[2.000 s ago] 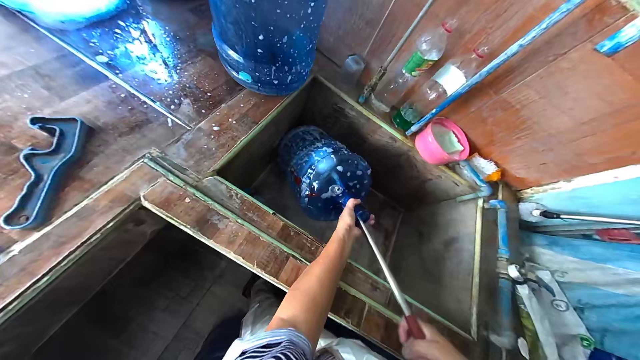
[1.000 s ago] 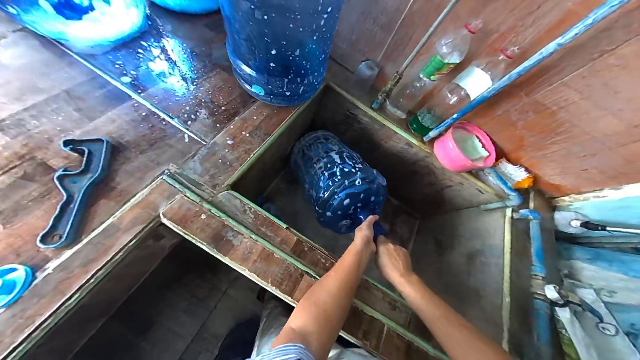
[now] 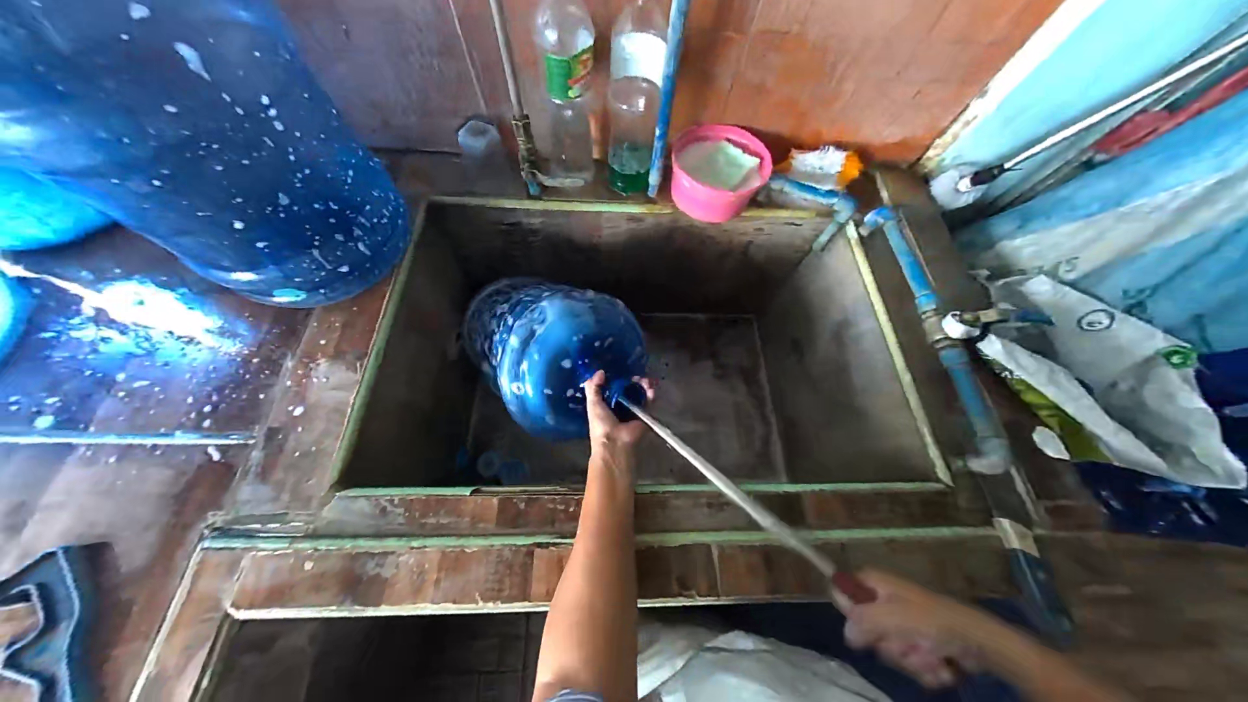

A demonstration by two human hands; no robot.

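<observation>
A large blue plastic water jug (image 3: 561, 351) lies tilted in a tiled basin, its mouth toward me. My left hand (image 3: 616, 409) grips the jug's neck. From the mouth a long thin metal rod (image 3: 731, 492) runs down to the right, ending in a dark red handle (image 3: 854, 589). My right hand (image 3: 902, 624), somewhat blurred, is closed around that handle outside the basin's near edge. The far end of the rod is hidden inside the jug.
The basin rim (image 3: 682, 497) surrounds the jug. Behind it stand plastic bottles (image 3: 570, 97) and a pink tub (image 3: 720, 175). Another big blue jug (image 3: 224, 156) stands at upper left. Blue pipes (image 3: 926, 283) run along the right, near a hanging plastic bag (image 3: 1102, 380). A blue plastic jug handle (image 3: 44, 624) lies lower left.
My right hand was close to the jug's neck one second ago; now it is farther away to the lower right, with more of the rod showing. The view has turned and moved.
</observation>
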